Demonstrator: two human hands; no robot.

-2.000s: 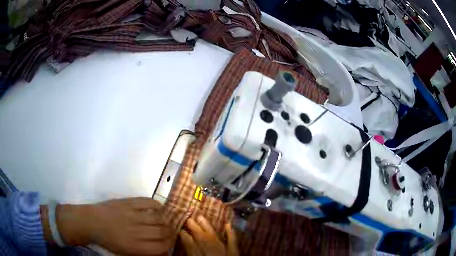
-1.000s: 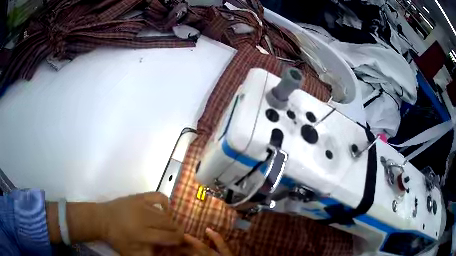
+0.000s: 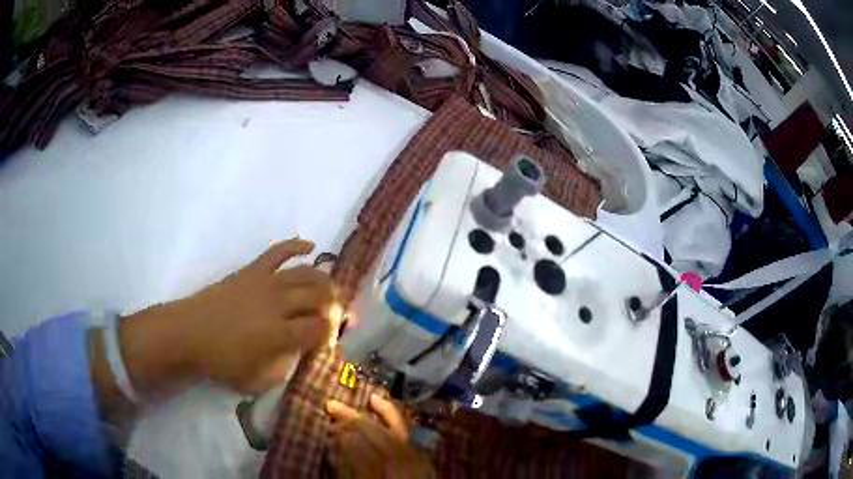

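Note:
A reddish-brown checked garment panel [image 3: 397, 182] runs from behind the white sewing machine head [image 3: 524, 271], along its left side and under the needle area. A small yellow piece [image 3: 348, 375] shows by the needle. My left hand [image 3: 238, 323] is over the panel's left edge, beside the machine head, fingers bent; whether it pinches cloth is hidden. It covers most of the slide plate. My right hand [image 3: 379, 435] lies on the panel just in front of the needle, fingers apart, its lower part cut off by the frame's bottom edge.
Brown striped strips [image 3: 178, 51] lie heaped along the far side of the white table [image 3: 178, 187]. The table's raised rim [image 3: 599, 140] curves behind the machine. White cloth [image 3: 697, 150] and dark cloth are piled beyond it. More brown checked cloth [image 3: 524, 449] lies right of my right hand.
My left hand has moved up and forward from the near part of the panel to its edge beside the machine head. My right hand shows more than one second ago. The view has shifted slightly.

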